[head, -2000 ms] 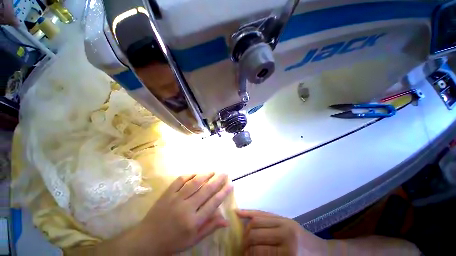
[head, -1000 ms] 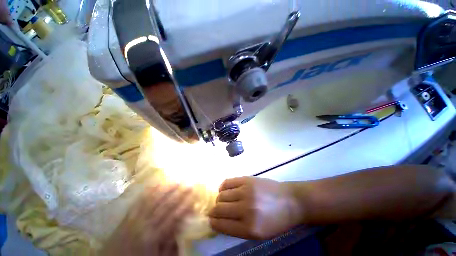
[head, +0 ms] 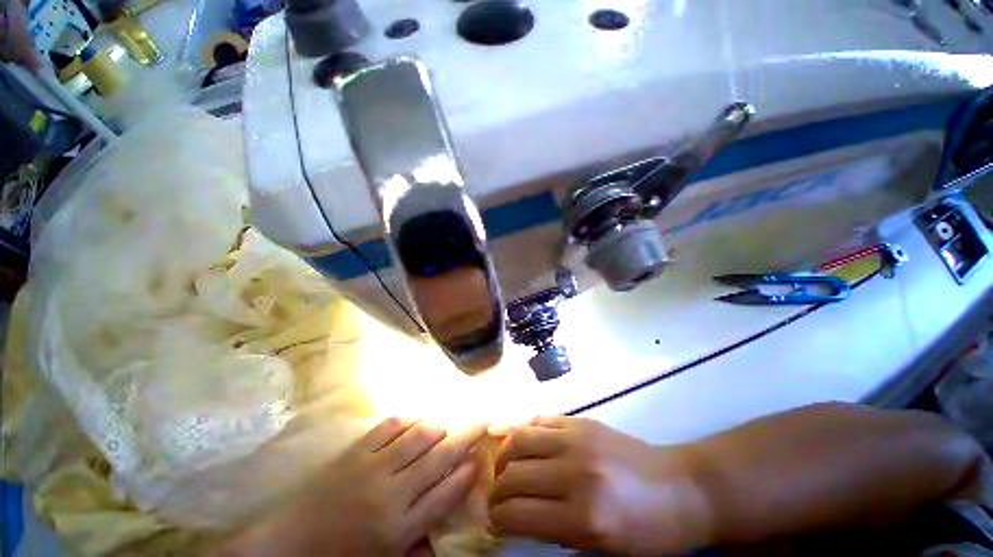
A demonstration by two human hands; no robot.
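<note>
Pale yellow fabric (head: 463, 531) lies under and between my hands at the front of the sewing machine (head: 359, 218). My left hand (head: 397, 490) lies flat on the fabric, fingers pointing to the bright needle area. My right hand (head: 566, 479) is beside it, fingers bent and holding the fabric edge; the fingertips of both hands nearly meet. The sheer overlay (head: 131, 239) is puffed up at the left, with lace trim (head: 240, 408) on it. The needle and presser foot are hidden by glare and the machine's head.
Blue-handled thread snips (head: 789, 288) lie on the bed at right, beside a red-and-yellow slim tool (head: 860, 261). The tension dial (head: 626, 250) and shiny take-up guard (head: 436, 229) stick out from the head. A yellow thread cone (head: 103, 74) stands at back left.
The view has shifted, showing more of the machine's top. My left hand, blurred one second ago, now rests close beside my right hand near the needle area. My right hand has stayed on the fabric.
</note>
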